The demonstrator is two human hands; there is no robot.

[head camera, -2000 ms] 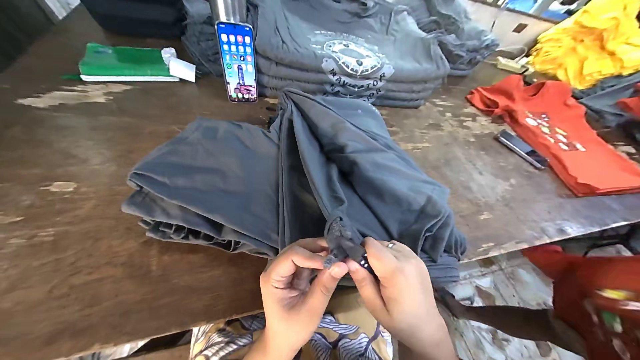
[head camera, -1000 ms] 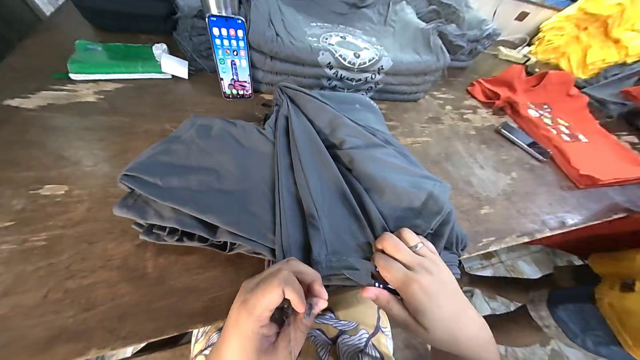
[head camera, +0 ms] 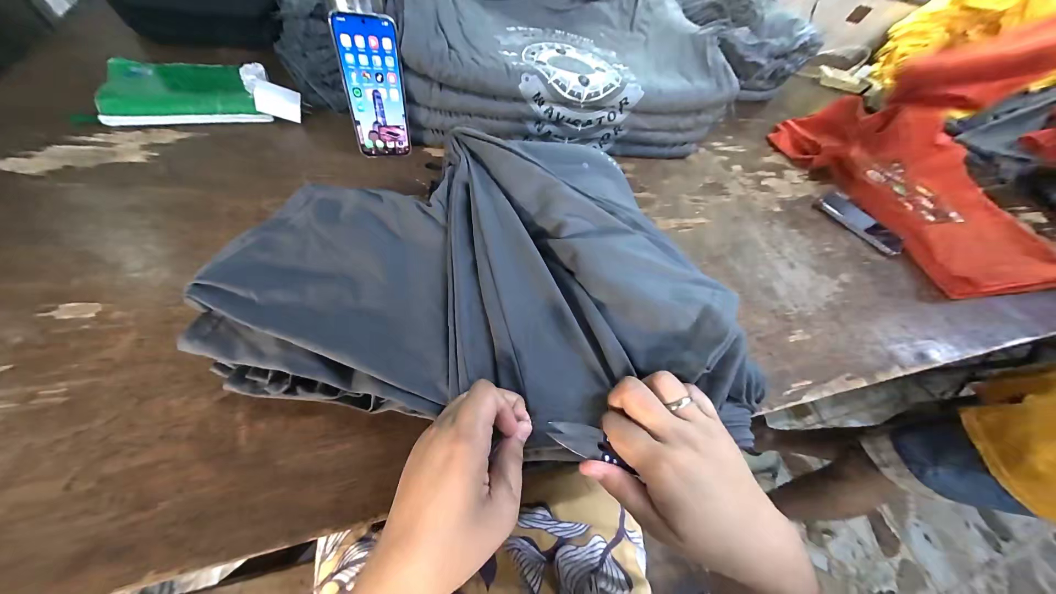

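A pile of dark grey garments (head camera: 330,280) lies at the front edge of the worn wooden table, its folds fanning down toward me. My left hand (head camera: 474,470) pinches the lower hem of the top garment between thumb and fingers. Just right of it, my right hand (head camera: 676,462), with a ring on one finger, is closed around small thread snips (head camera: 582,440). Their pointed metal blades face left, toward the left fingertips, close to the hem. The dark handle is mostly hidden in the palm.
A lit smartphone (head camera: 371,82) leans before stacked grey printed T-shirts (head camera: 569,74). Left is a green cloth bundle (head camera: 181,89). An orange-red shirt (head camera: 932,181) and another phone (head camera: 858,223) lie right, near yellow garments (head camera: 916,41). A person's arm (head camera: 841,487) shows lower right.
The hands were together at the hem two seconds ago, then moved apart; now they are nearer each other again, with the snips' blades in sight. The orange-red shirt has been partly lifted at its upper part.
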